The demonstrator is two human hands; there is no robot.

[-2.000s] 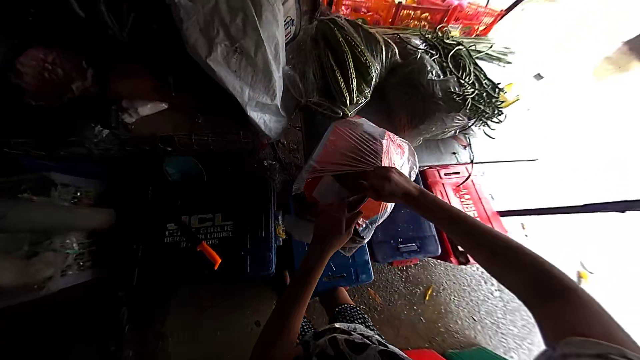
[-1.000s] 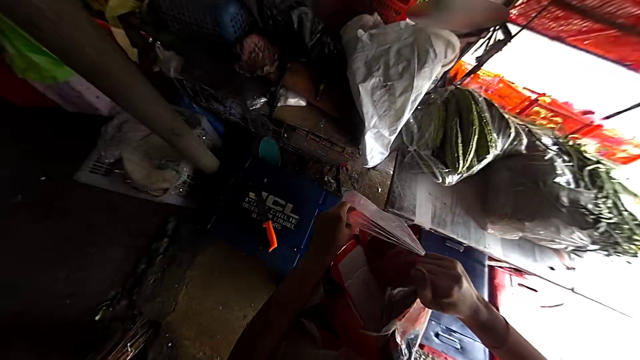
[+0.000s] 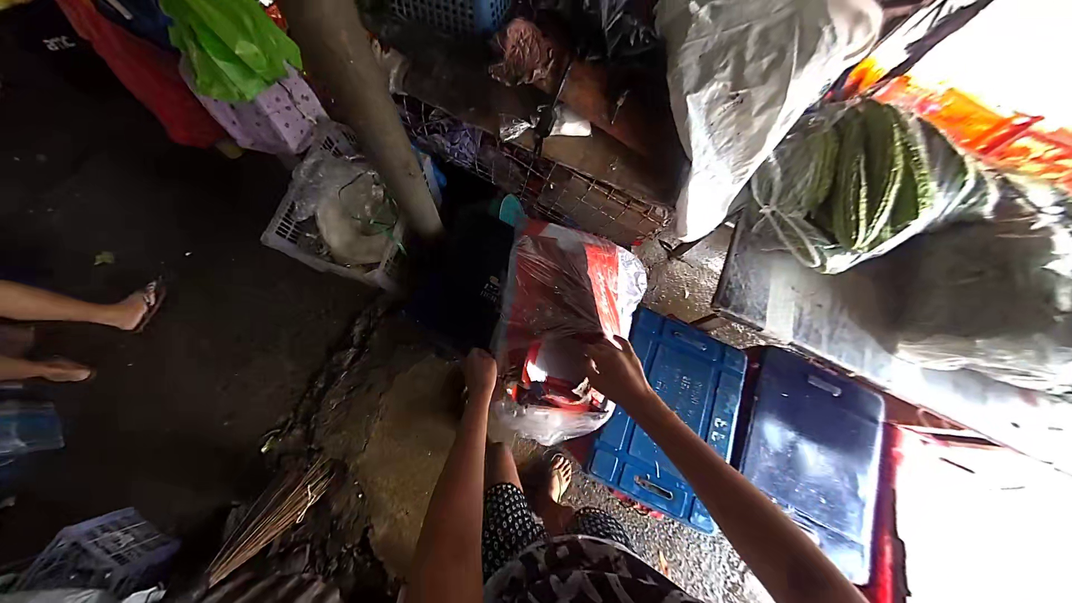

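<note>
A clear plastic bag with red and white contents (image 3: 561, 293) hangs in front of me. My left hand (image 3: 480, 374) is closed at its lower left edge; the fingertips are partly hidden. My right hand (image 3: 615, 368) grips the plastic on the bag's right side, fingers bunched on the film. The bag's crumpled clear end lies between and below my hands, above my feet. A dark blue box (image 3: 456, 293) bearing writing stands behind the bag on the left, and a blue plastic crate (image 3: 682, 398) stands to the right.
A post (image 3: 377, 126) slants down beside a white basket (image 3: 331, 268). A white sack (image 3: 729, 100) and bagged green vegetables (image 3: 871, 176) are at upper right. A dark blue lid (image 3: 812, 452) lies right. Another person's feet (image 3: 134, 310) are at far left. A twig broom (image 3: 272, 519) lies lower left.
The view has swung left. The bag, held low between my hands a second ago, now spans the space above them, over the dark blue box. Another person's legs have come into view.
</note>
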